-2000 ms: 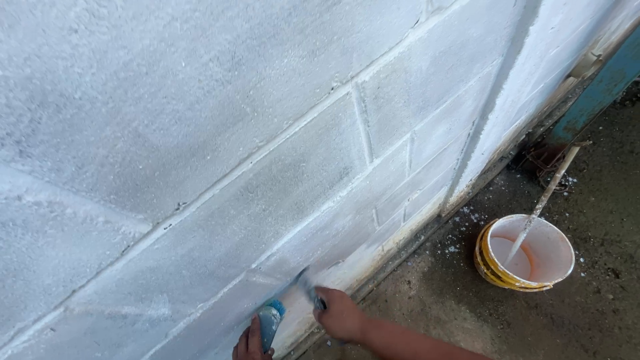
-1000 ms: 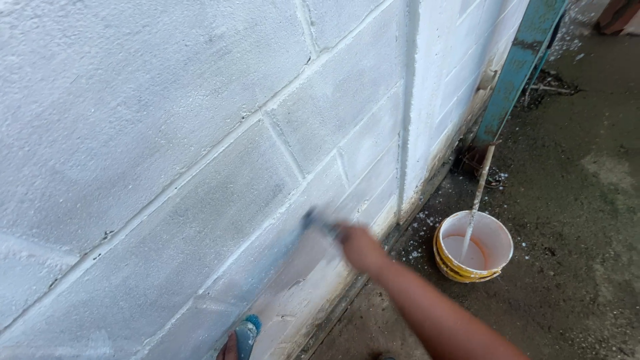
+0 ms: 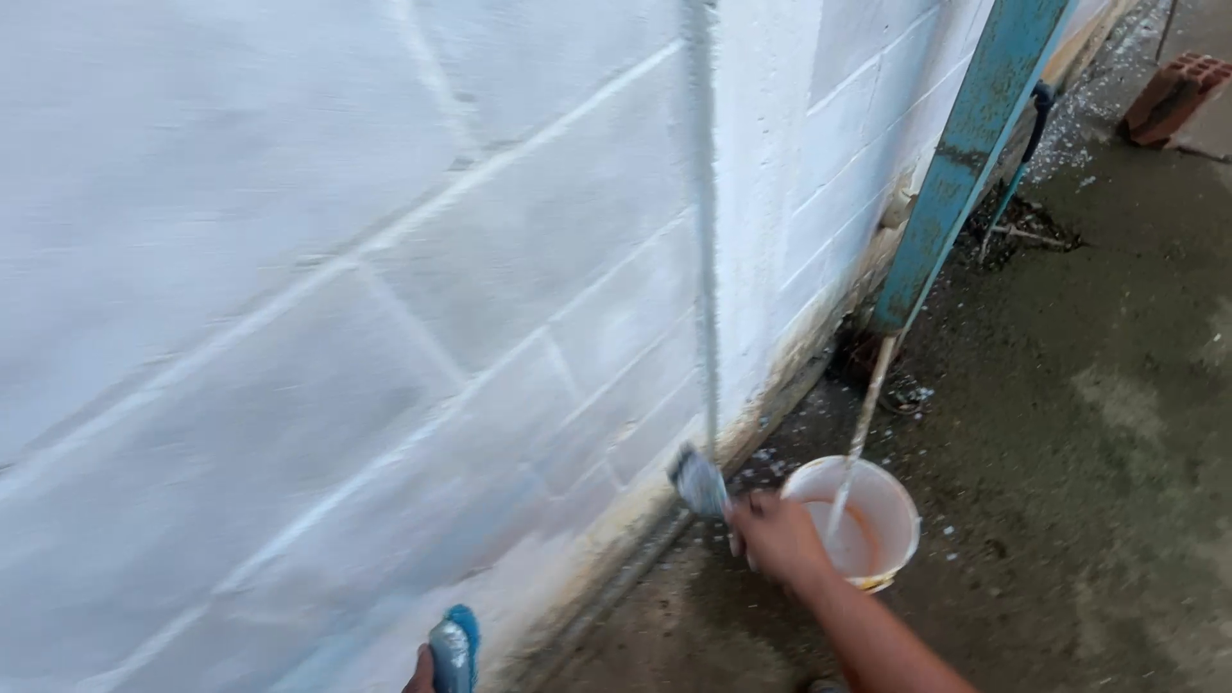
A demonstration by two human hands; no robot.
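Note:
My right hand grips a paintbrush whose bristles are wet with pale paint, held near the foot of the white-painted block wall, left of the bucket; whether it touches the wall I cannot tell. At the bottom edge my left hand, mostly out of frame, holds a blue-edged, paint-smeared tool, perhaps a brush, close to the wall. A plastic bucket with a little pale paint in it stands on the floor beyond my right hand, and a stick leans in it.
A rusty blue metal post rises beside the wall behind the bucket. Wet concrete floor with white paint spatters runs along the wall base. A hollow clay brick lies at the upper right, and debris is gathered near the post.
My right hand with the paintbrush has moved away from the wall face toward the bucket. The view has shifted to the right along the wall.

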